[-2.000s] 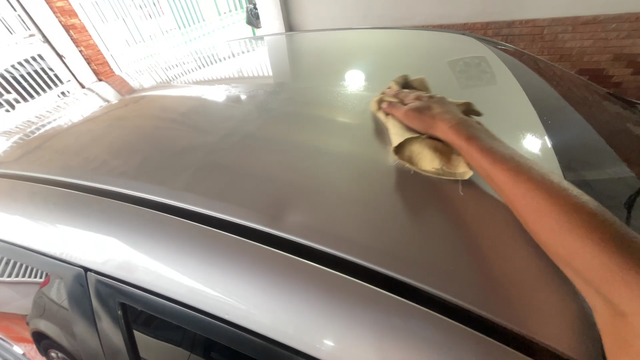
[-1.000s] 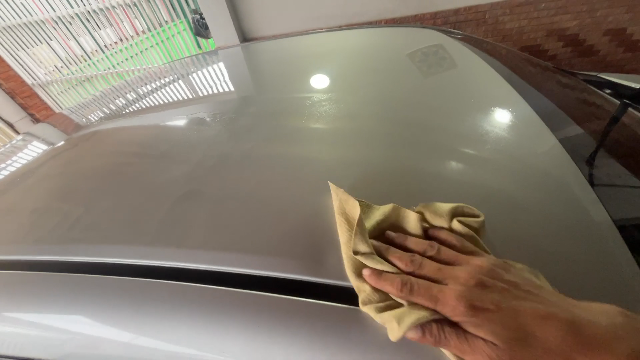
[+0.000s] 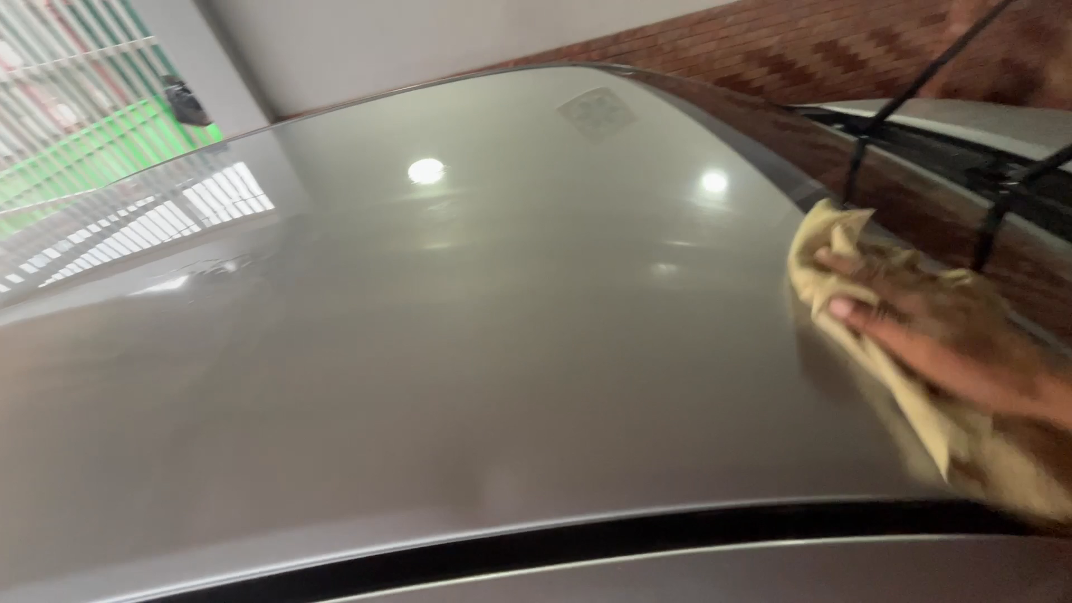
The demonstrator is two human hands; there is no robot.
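A silver-grey car roof (image 3: 469,335) fills most of the head view, with ceiling lights mirrored in its paint. At the right, my right hand (image 3: 930,327) holds a crumpled yellowish-tan cloth (image 3: 909,398) against the roof's edge, close to the top of the windshield. The cloth bunches around the fingertips and hangs below the palm; hand and cloth are slightly blurred. My left hand is out of sight.
A black roof channel (image 3: 586,548) crosses the lower part. Beyond the dark windshield (image 3: 904,218) are wiper arms (image 3: 858,155) and the pale hood (image 3: 946,121). A brick wall (image 3: 804,59) stands behind, and a barred gate (image 3: 75,109) at the upper left.
My right hand has moved with the cloth from the roof near the black channel to the roof's windshield edge. The view has shifted, and more of the windshield side shows.
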